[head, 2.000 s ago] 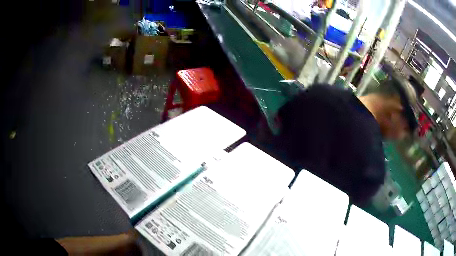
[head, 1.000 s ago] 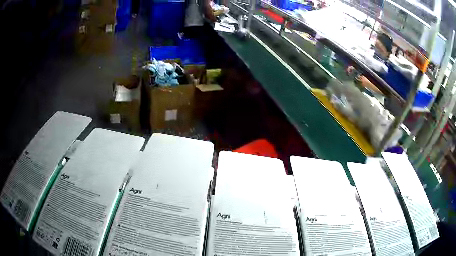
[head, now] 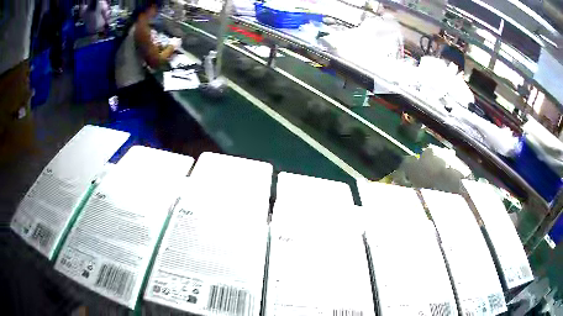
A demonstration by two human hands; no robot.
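A row of several white retail boxes (head: 213,247) spans the lower part of the head view, side by side, with printed text and barcodes facing me and green sides in the gaps. Their top flaps stand up. The leftmost box (head: 65,191) leans outward at the left, and the rightmost box (head: 501,237) is narrow at the right. The row sits in front of the bench, off the floor. Neither of my hands is in the picture, so what holds the row is hidden.
The dark green bench (head: 259,133) runs behind the boxes. Whitish bagged products (head: 435,168) lie behind the right boxes. A person (head: 139,52) sits at the bench's far left. Blue bins (head: 95,71) stand at the left. A metal post (head: 221,37) and an overhead shelf with a blue bin (head: 287,17) are beyond.
The view has swung along the bench; the bench now lies directly behind the boxes. The red stool, floor cartons and near person have left view. The forearm seen at first is gone.
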